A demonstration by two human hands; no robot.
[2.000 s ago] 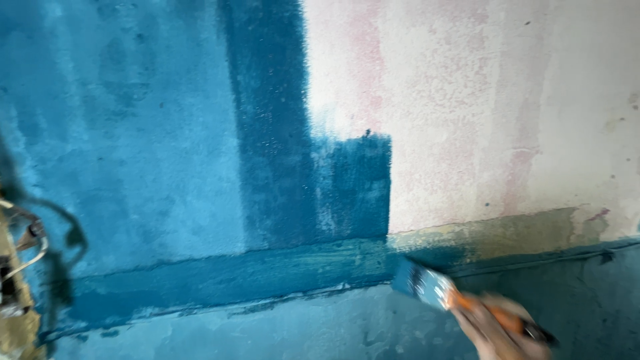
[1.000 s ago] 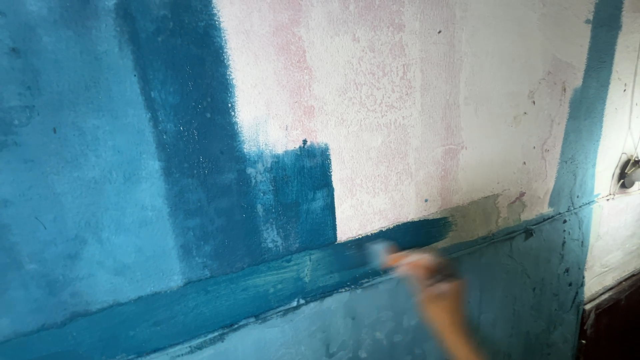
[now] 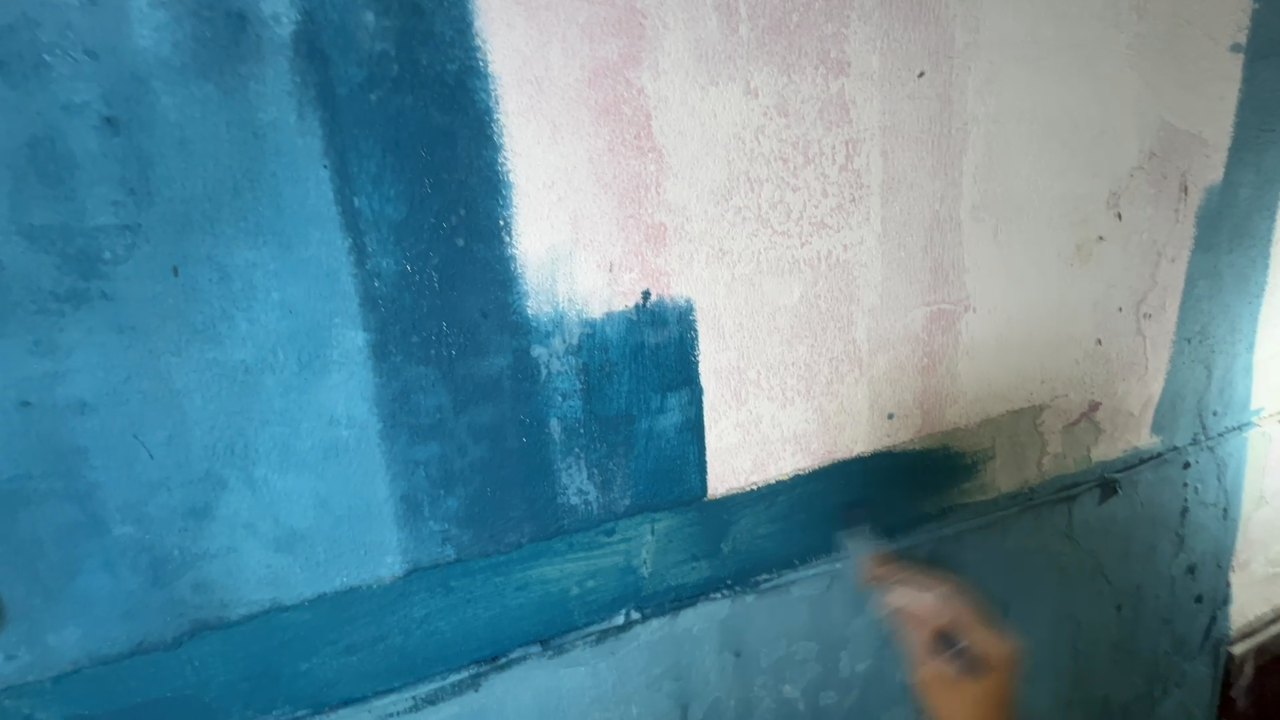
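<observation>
At the lower right, my right hand is closed around a paintbrush, both blurred by motion. The bristle end lies at the lower part of a dark blue painted band that runs slantwise along the wall. Wet-looking dark blue paint ends raggedly on a greenish-beige strip up and right of the brush. Above the band, a blue patch borders the whitish-pink wall. My left hand is out of the frame.
A thin ledge or crack line runs below the band, with lighter blue wall beneath it. A blue vertical stripe stands at the right, beside a pale surface. A dark edge shows at the lower right corner.
Dark blue paint now covers more of the greenish-beige strip, reaching further right than two seconds ago. My right hand still holds the brush. The view has shifted right.
</observation>
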